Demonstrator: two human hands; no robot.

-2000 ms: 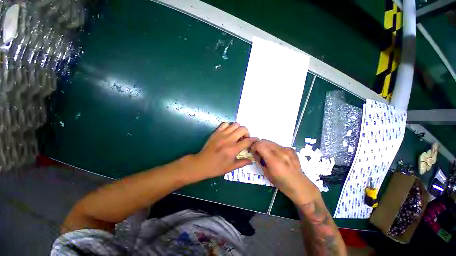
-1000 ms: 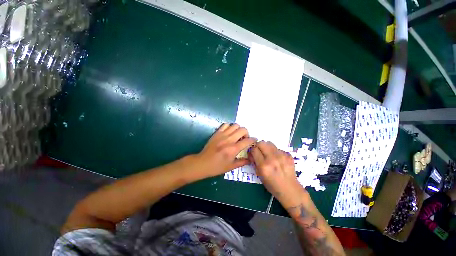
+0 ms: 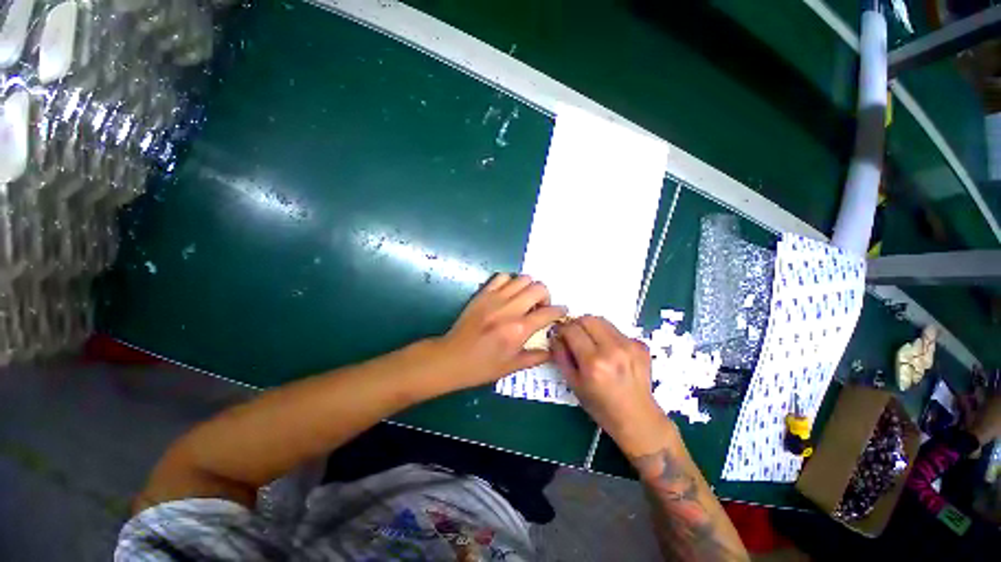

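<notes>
My left hand [image 3: 499, 334] holds a cream housing [image 3: 539, 339] over the near end of a long white sheet [image 3: 598, 220]. Only a small part of the housing shows between the fingers. My right hand [image 3: 604, 368] touches the housing from the right, its fingertips bunched against it. Whether the right fingers pinch a small part or a tool is too small to tell. Blue print shows on the sheet's near end, below the hands.
Loose white bits [image 3: 678, 368] lie right of my right hand, beside bubble wrap [image 3: 727, 288]. A printed sheet [image 3: 796, 351] bears a yellow and black tool [image 3: 798, 435]. Further right is a cardboard box [image 3: 843, 445] of dark parts. Clear trays [image 3: 66, 209] stand at left.
My right hand has shifted slightly left and turned against the housing; my left hand keeps its hold. The view has shifted a little, and another person's arm now shows at the right edge.
</notes>
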